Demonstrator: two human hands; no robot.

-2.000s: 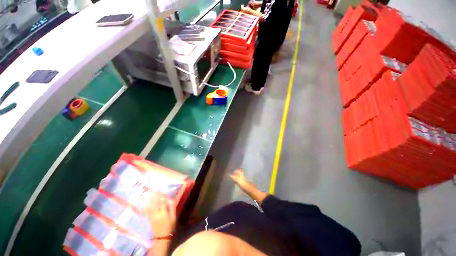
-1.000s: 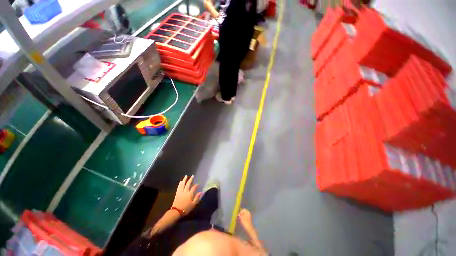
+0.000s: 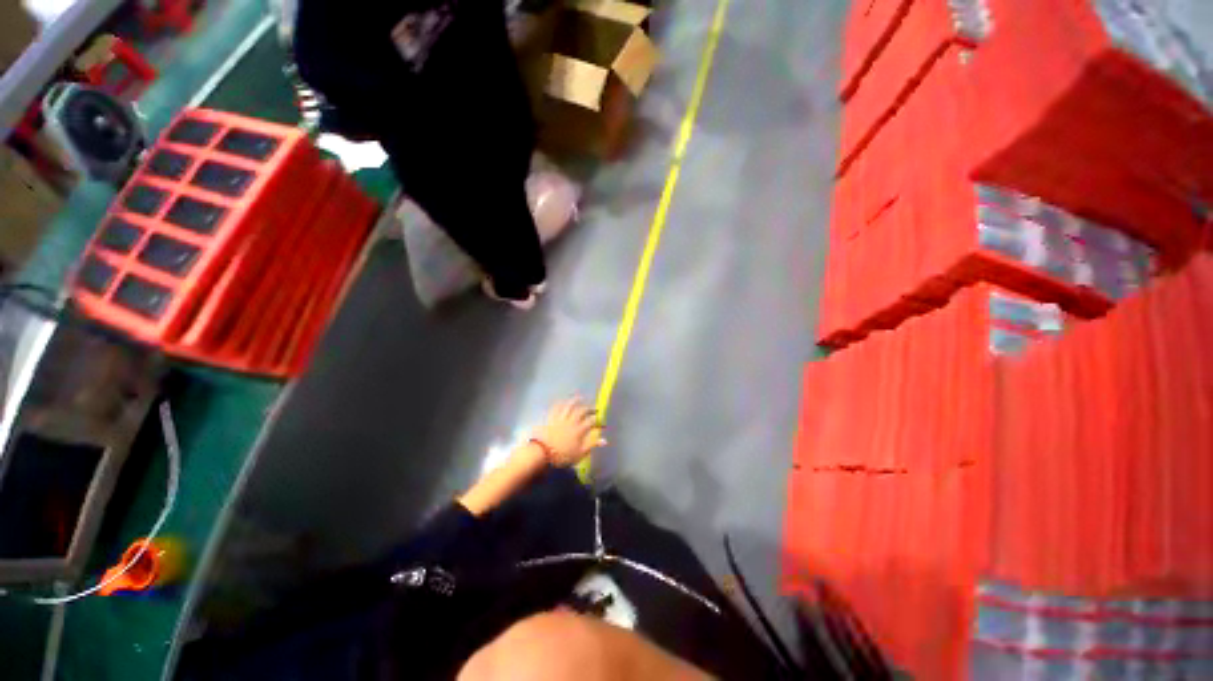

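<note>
My left hand (image 3: 572,431), bare with a red band at the wrist, is stretched out over the floor in front of my dark clothing. It looks empty, with the fingers loosely spread. My right hand is not in view. Tall stacks of red trays (image 3: 885,426) stand on the right, with whitish bagged items showing at some open edges. On the green bench (image 3: 240,439) at the left, a stack of red trays (image 3: 266,246) has black devices (image 3: 196,213) in two rows of slots in its top tray.
A person in dark clothes (image 3: 439,133) stands beside the bench, near pale bags (image 3: 439,260). An open cardboard box (image 3: 599,60) is behind them. A yellow line (image 3: 645,253) runs along the grey floor. An orange tape dispenser (image 3: 133,565), pale cable and grey-white machine are at lower left.
The view has moved forward along the aisle and the bench tray I touched has left the picture. My left hand has come off it and reached over the floor. My right hand has gone out of view.
</note>
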